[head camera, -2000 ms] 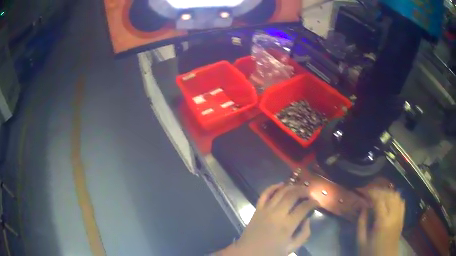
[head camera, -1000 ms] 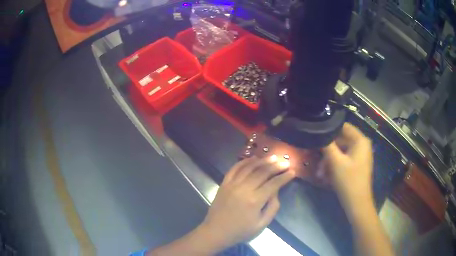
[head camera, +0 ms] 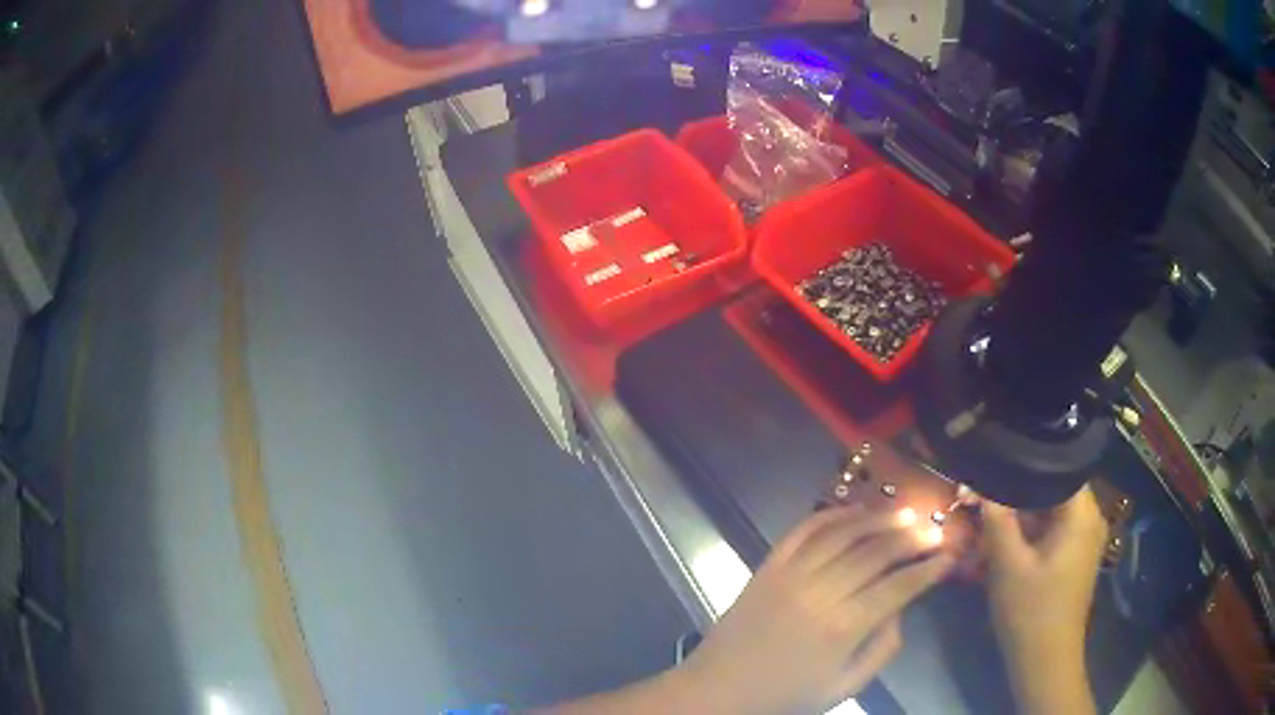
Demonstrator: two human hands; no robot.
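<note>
A copper-coloured plate (head camera: 870, 485) with small silvery fasteners lies on the black mat under the microscope (head camera: 1028, 433), with a bright spot of light on it. My bare left hand (head camera: 839, 598) is at the plate's near left edge, its fingers together over the edge and hiding part of it. My bare right hand (head camera: 1042, 566) is under the microscope head, its fingertips bent down at the plate, close to my left fingertips. A small bright bit shows at the right fingertips; whether they pinch it cannot be told.
A red bin of loose metal fasteners (head camera: 874, 300) stands behind the plate. Left of it is a red bin (head camera: 629, 231) with several white pieces. A crumpled clear bag (head camera: 783, 140) lies behind them. A monitor (head camera: 559, 49) is at the top. Red-brown stacked plates (head camera: 1214, 650) are at lower right.
The camera view has shifted. My right hand has moved left along the plate, under the microscope head and closer to my left fingertips. My left hand stays at the plate's near left edge.
</note>
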